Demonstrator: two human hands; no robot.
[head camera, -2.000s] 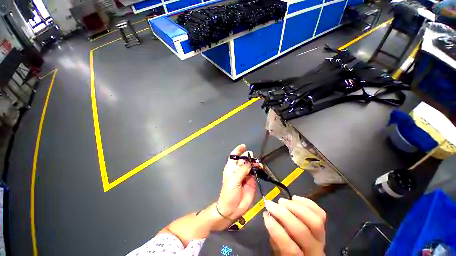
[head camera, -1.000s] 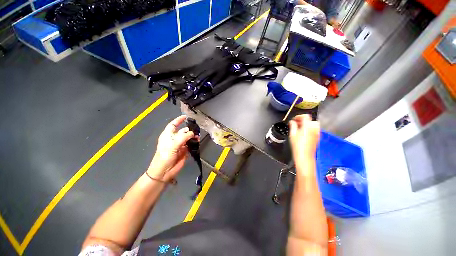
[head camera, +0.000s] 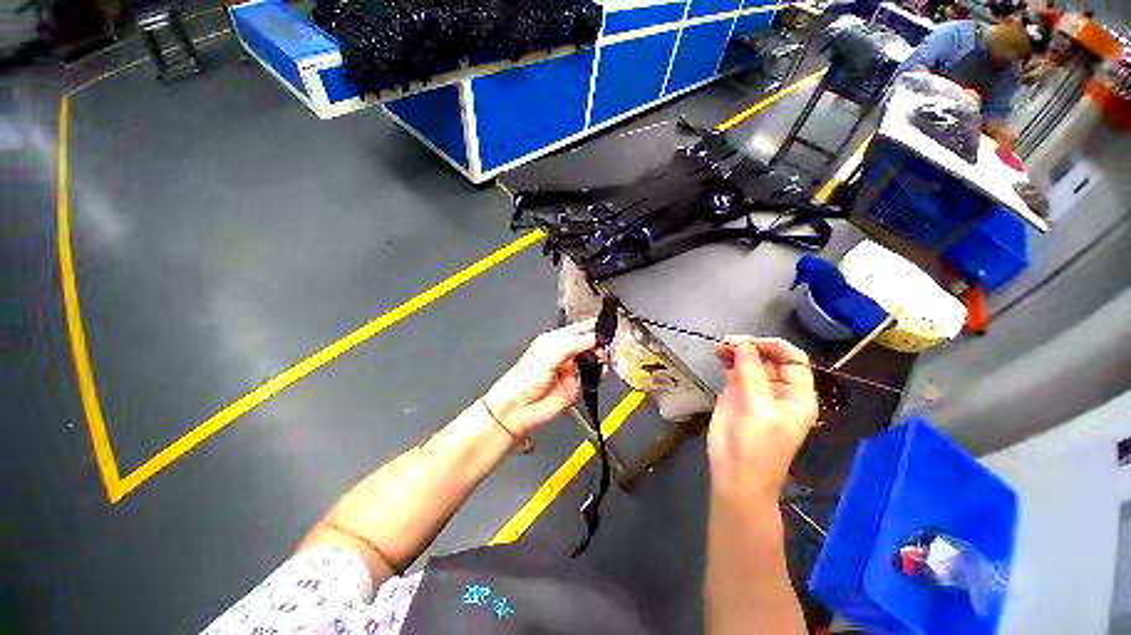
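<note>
My left hand (head camera: 552, 378) holds a black strap (head camera: 599, 434) near its upper end, and the rest hangs down below the fingers. My right hand (head camera: 763, 403) pinches a thin rod (head camera: 676, 330) between thumb and fingers. The rod's dark end points left, close to the top of the strap; whether they touch is unclear. Its pale end sticks out to the right of the hand. The paint jar (head camera: 829, 395) is mostly hidden behind my right hand.
A strap pile (head camera: 670, 211) lies on the dark table (head camera: 732, 298). A blue cloth (head camera: 837, 295) and pale yellow tub (head camera: 903, 275) are on its right side. A blue bin (head camera: 862, 533) stands at lower right. A person (head camera: 974, 62) is at a far bench. Blue-sided benches (head camera: 533, 114) stand behind.
My right hand has come away from beside the jar toward the strap, with the rod now clearly visible. My left hand still holds the strap. The view has swung right since the earliest frame.
</note>
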